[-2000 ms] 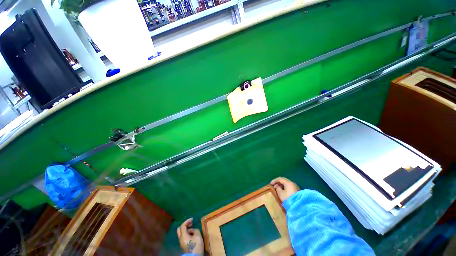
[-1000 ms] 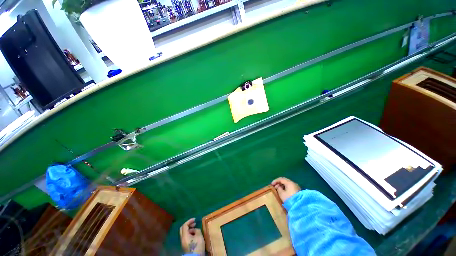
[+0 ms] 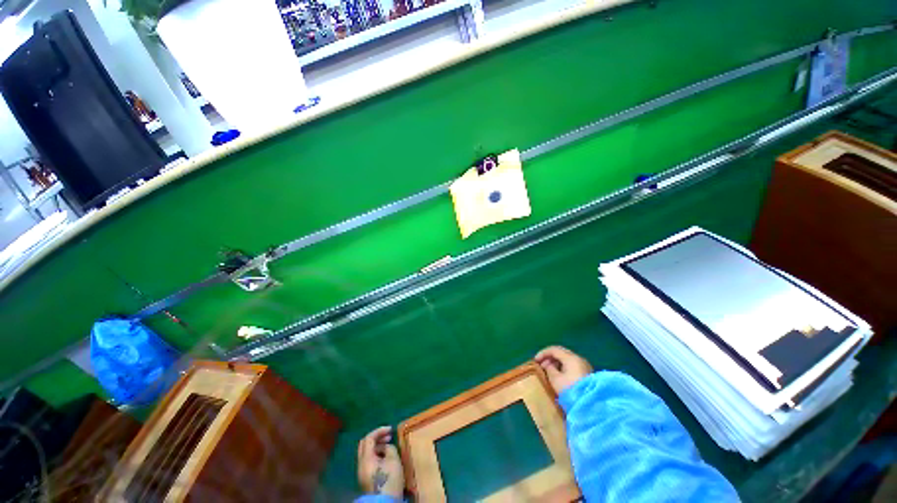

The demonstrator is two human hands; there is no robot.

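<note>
A wooden frame (image 3: 484, 401) with a pale inner border lies on the dark green bench at the bottom centre; the bench shows through its opening, and its lower edge is cut off. My right hand (image 3: 565, 370) grips its upper right corner with the fingertips. My left hand (image 3: 381, 464) is beside its left edge, fingers curled; whether it touches the frame is hard to tell. A stack of panels and white separator sheets (image 3: 679, 368) stands to the right, with a grey, black-edged LCD panel (image 3: 733, 300) on top.
Stacks of wooden frames stand at the left (image 3: 266, 432) and far right (image 3: 836, 231). A blue plastic bag (image 3: 130, 361) is behind the left stack. A yellow card (image 3: 492, 201) is clipped to the back rail, with a metal fitting (image 3: 253, 276) further left.
My left hand has shifted very slightly towards the frame's left edge. The frame and my right hand stay in almost the same place.
</note>
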